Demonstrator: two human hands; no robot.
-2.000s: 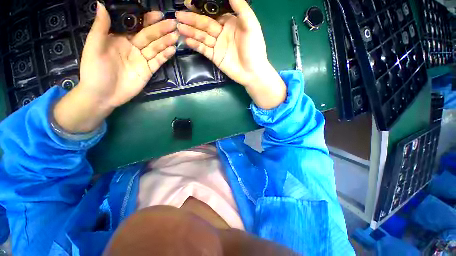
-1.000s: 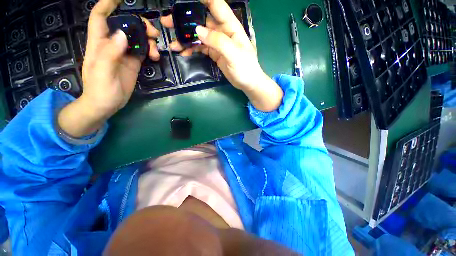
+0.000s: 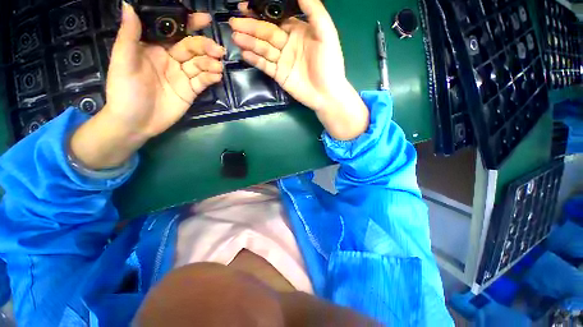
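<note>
My left hand (image 3: 153, 83), palm up, holds a black device unit (image 3: 165, 25) at its fingertips near the top edge. The unit's ringed round side faces me. My right hand (image 3: 294, 57), also palm up, holds a second device unit (image 3: 272, 9), ringed side showing and cut off by the top edge. Both hands are over a black blister tray (image 3: 240, 110). Several tray pockets at the left hold ringed units; the pocket (image 3: 252, 86) below my right hand is bare. A single small dark unit (image 3: 234, 164) lies on the green mat near the bench edge.
A pen (image 3: 382, 56) and a round dark part with a bright rim (image 3: 405, 23) lie on the green mat (image 3: 358, 64) at the right. Filled black trays (image 3: 498, 76) lean or stack beyond them. Another tray (image 3: 521, 220) stands lower right, beside a white-edged frame (image 3: 481, 217).
One second ago both units showed lit screens with a thumb over each. Now both are turned to their ringed sides, and my hands are opened palm up, with the units nearer the top edge.
</note>
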